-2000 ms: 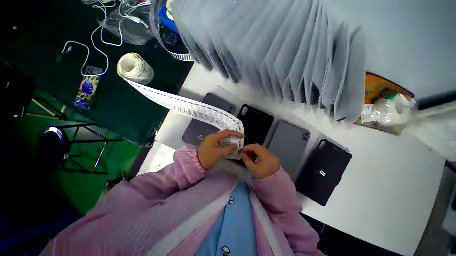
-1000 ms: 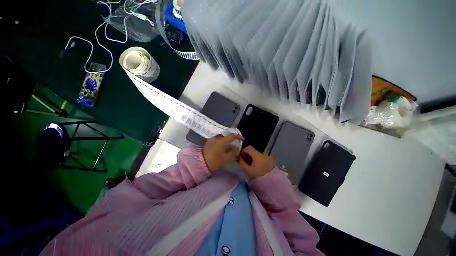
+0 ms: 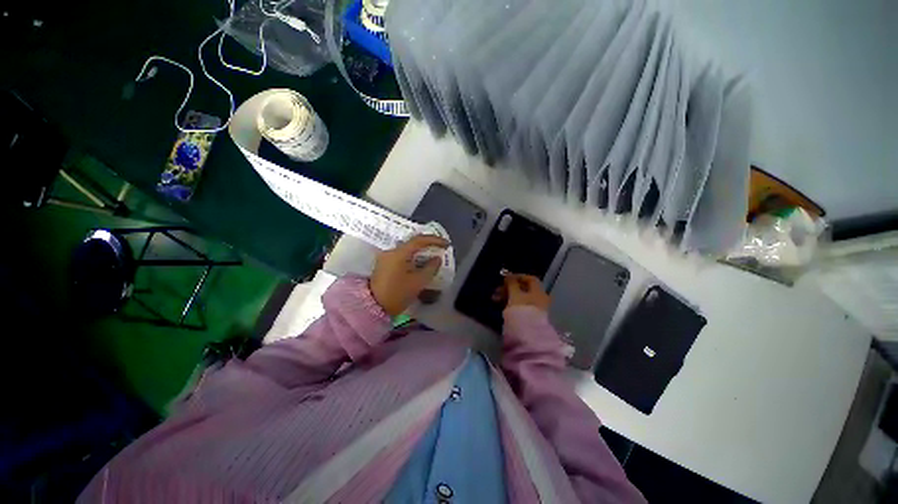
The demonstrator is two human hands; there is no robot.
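Observation:
Four flat devices lie in a row on the white bench: a grey one (image 3: 451, 214) partly behind the strip, a black one (image 3: 512, 241), a grey one (image 3: 588, 295) and a black one (image 3: 650, 349) with a small white mark. My left hand (image 3: 402, 278) grips the free end of the label strip (image 3: 330, 210), which runs from the label roll (image 3: 293, 126). My right hand (image 3: 524, 293) is over the second device, fingertips together at a small white label (image 3: 504, 273) against its back. Whether the label is stuck down cannot be told.
Many upright translucent bagged sleeves (image 3: 581, 108) stand at the back of the white bench (image 3: 758, 384). A brown tray (image 3: 763, 192) with a plastic-wrapped item is at the back right. The dark green table at left holds a patterned phone (image 3: 187, 162), white cables and a blue reel (image 3: 366, 31).
My hands have separated. My left hand has moved left with the strip end. My right hand has left the strip and moved right onto the second device, where a small white label now shows.

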